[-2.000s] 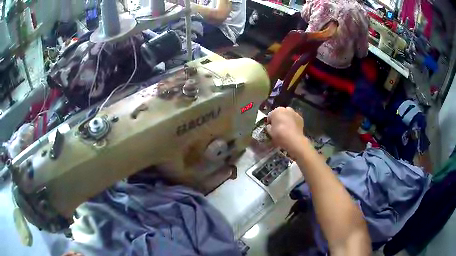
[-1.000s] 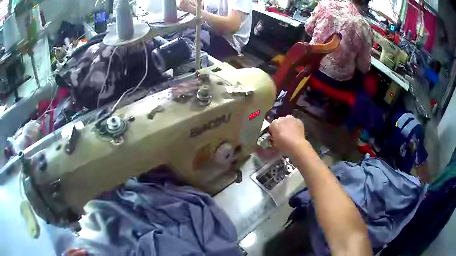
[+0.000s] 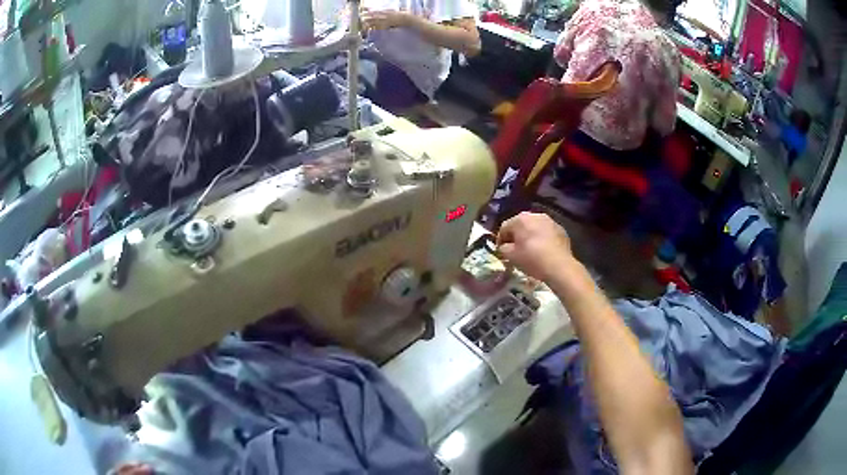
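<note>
The beige sewing machine (image 3: pixel 279 250) stretches across the left and middle. A blue-grey garment (image 3: pixel 288 408) lies in folds under and before its head. My right hand (image 3: pixel 536 245) reaches past the machine's right end, its fingers closed together over a small container of pale bits (image 3: pixel 485 263); whether anything is pinched in them cannot be told. A white parts tray (image 3: pixel 497 329) with several small metal pieces stands just in front of that hand. My left hand (image 3: pixel 135 469) shows only as a sliver of fingers at the bottom left edge, by the garment.
More blue-grey cloth (image 3: pixel 687 362) is heaped right of my forearm. A red-brown wooden chair (image 3: pixel 548 121) stands behind the machine. Thread cones (image 3: pixel 214 46) stand at the back left. A seated person in a patterned pink top (image 3: pixel 620 70) and another person's arms (image 3: pixel 418 28) are beyond.
My right hand has shifted slightly and now shows more of the small container beneath it. The camera view has moved a little. The garment under the machine lies much the same.
</note>
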